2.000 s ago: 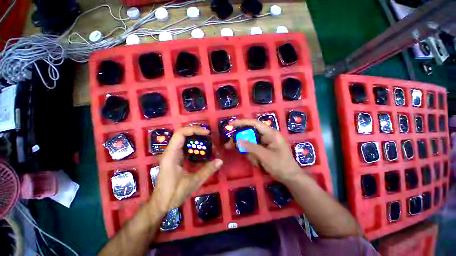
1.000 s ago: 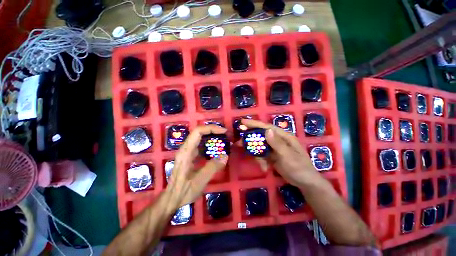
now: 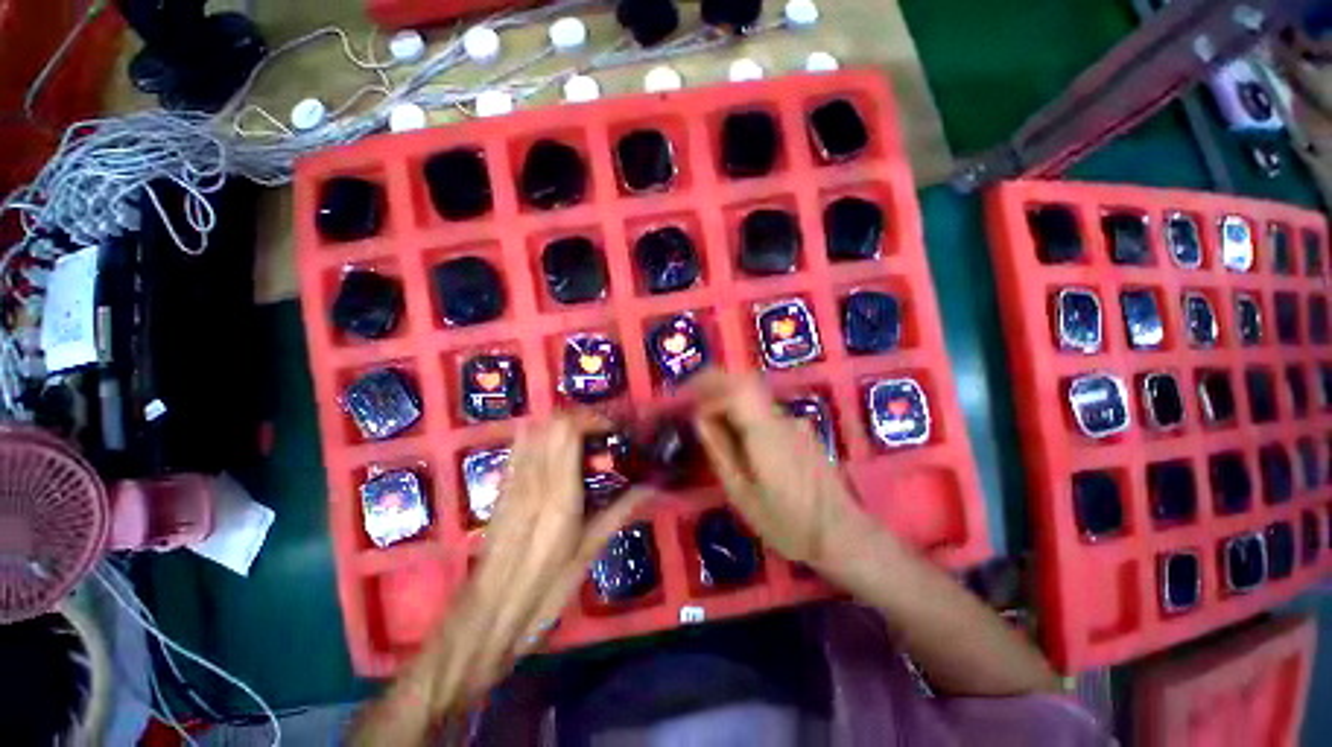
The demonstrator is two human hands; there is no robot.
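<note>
The red foam tray lies in front of me with dark square watch bodies in its pockets; several screens show a red heart. My right hand is over the tray's middle, its fingers closed on a dark, blurred watch body. My left hand is just left of it, thumb stretched towards that watch. A heart-screen watch is at my left fingers, seemingly in a pocket; whether the hand grips anything is unclear. The hands hide some pockets.
White charging pucks and cables stand behind the tray. A second red tray with watches is at the right, under a metal post. A pink fan, a black box and a cable bundle are at the left.
The two colour-dotted watch screens held up earlier no longer show. The hands have come closer together, and a heart-screen watch is now at the left fingers. The view has shifted.
</note>
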